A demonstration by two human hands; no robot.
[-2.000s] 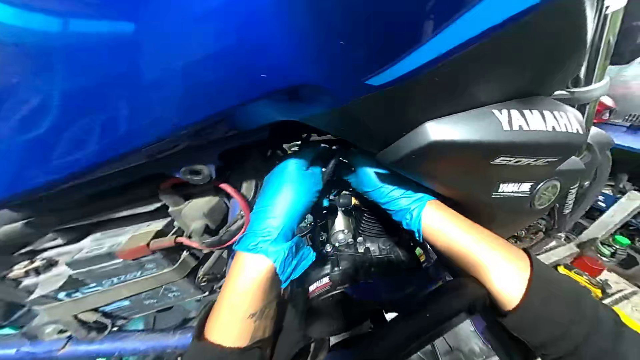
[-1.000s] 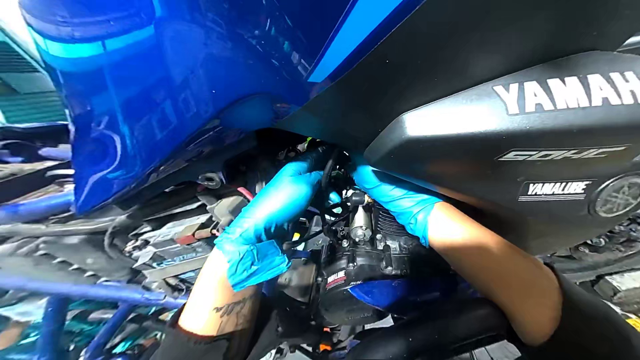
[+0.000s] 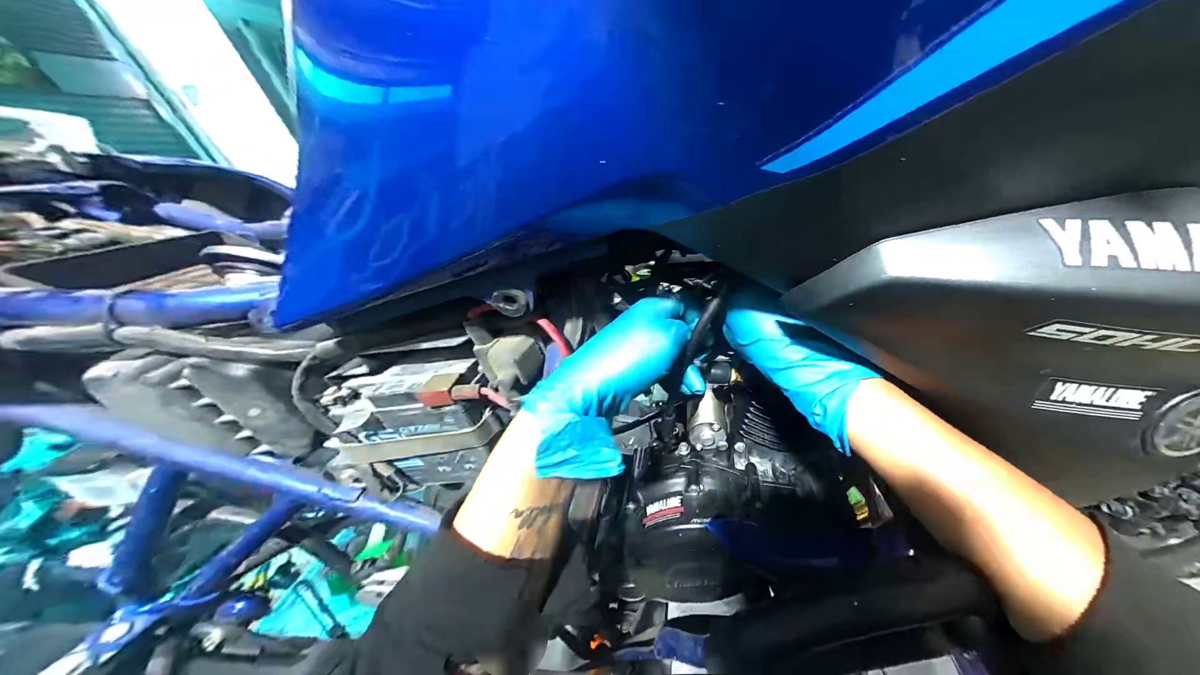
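Observation:
Both my hands wear blue gloves and reach in under the blue fuel tank cover (image 3: pixel 525 141) of a Yamaha motorcycle. My left hand (image 3: pixel 623 352) is curled beside a black hose (image 3: pixel 708 328); whether its fingers grip anything is hidden. On the other side of that hose, my right hand (image 3: pixel 783 352) has its fingers deep behind the black side shroud (image 3: pixel 984 272), out of sight. Just below both hands sit a metal cylindrical part (image 3: pixel 708 422) and the finned engine cylinder (image 3: pixel 761 427), above the black engine case (image 3: pixel 689 525).
A battery (image 3: pixel 412 417) with a red terminal cover and a strap lies left of my left wrist. The blue frame tube (image 3: pixel 234 469) crosses the lower left. Teal rags (image 3: pixel 314 600) and mixed parts lie beneath it. A knobby tire (image 3: pixel 1158 516) shows at the right edge.
The view has shifted, showing more of the frame at the left. Both hands stay in the same gap under the tank cover.

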